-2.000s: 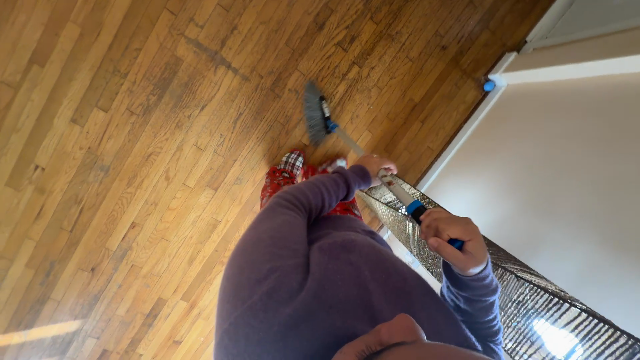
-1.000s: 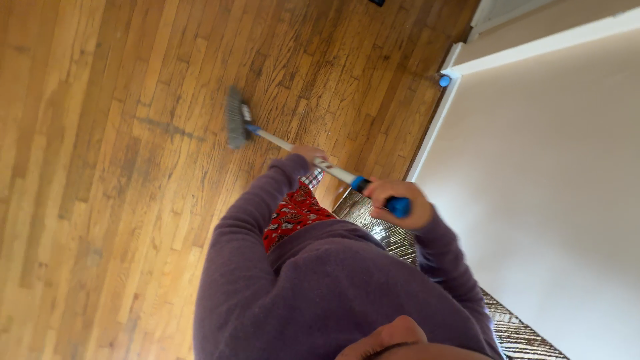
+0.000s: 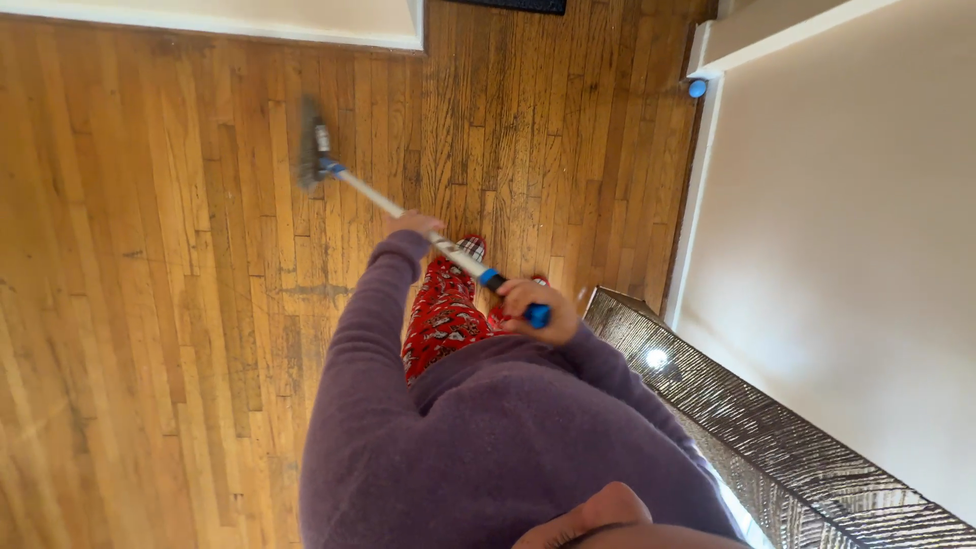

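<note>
A broom with grey bristles (image 3: 311,145), a white pole and blue and black parts slants across the head view. My left hand (image 3: 412,223) is closed around the middle of the pole, nearer the bristles. Around the black and blue grip at the upper end is my right hand (image 3: 540,309). The broom head, slightly blurred, is over the hardwood floor (image 3: 229,328) at the upper left, ahead of my feet. Behind the pole show red patterned trousers and a plaid slipper (image 3: 473,247).
A dark patterned, shiny piece of furniture (image 3: 732,396) stands at my right along the pale wall (image 3: 839,206). A round blue object (image 3: 697,88) sits at the baseboard corner. Another wall corner (image 3: 418,38) and a dark mat (image 3: 526,4) are at the top.
The broom head has swung away from my feet, out to the left. Both hands stay on the pole. The view has shifted, bringing the upper wall corner into sight.
</note>
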